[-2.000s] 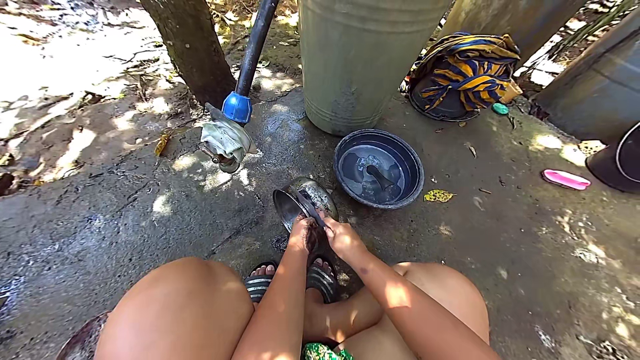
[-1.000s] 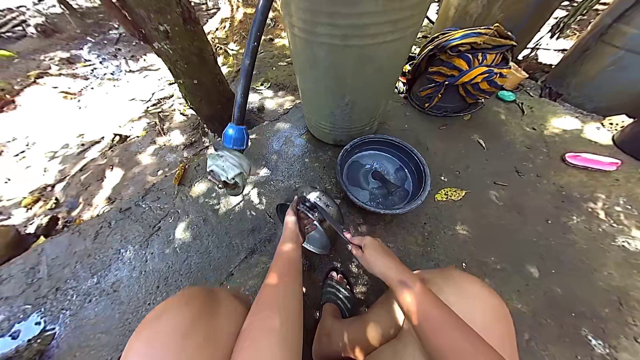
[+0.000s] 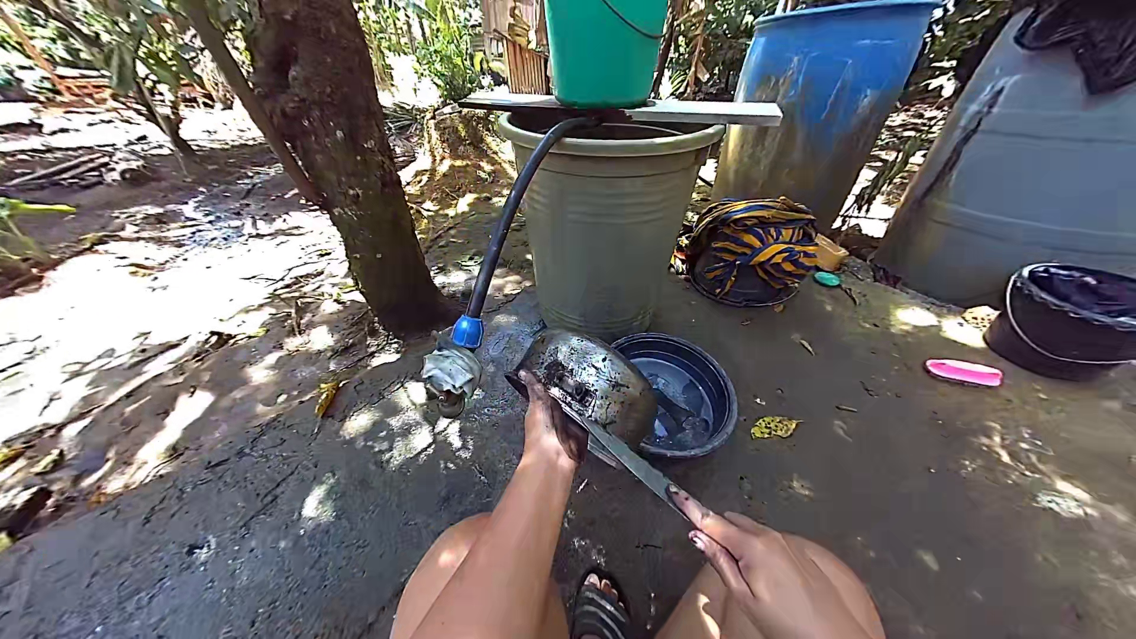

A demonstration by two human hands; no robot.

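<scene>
A round metal pot [image 3: 599, 377], blackened with soot in patches, is tilted in front of me with its outer side up. My left hand [image 3: 548, 424], dark with grime, grips it at its near left edge. In my right hand [image 3: 741, 550] is the end of a long flat metal blade [image 3: 630, 461], perhaps a machete, whose far part lies close against the pot's near side. Whether the blade touches the pot cannot be told. Just behind the pot stands a dark plastic basin [image 3: 729, 399] with cloudy water and a dark object in it.
A large grey-green barrel [image 3: 603, 231] bears a board [image 3: 710, 112] and a green bucket [image 3: 606, 49]. A black hose [image 3: 504, 222] hangs left of it, beside a tree trunk [image 3: 355, 169]. At right are a pink brush or soap dish [image 3: 964, 373], a black bucket [image 3: 1056, 342] and a yellow-and-blue cloth bundle [image 3: 754, 244].
The pot has been raised and tilted, its sooty outer side now showing. My right hand has moved away to the right, with the blade reaching from it to the pot. The view has tipped up.
</scene>
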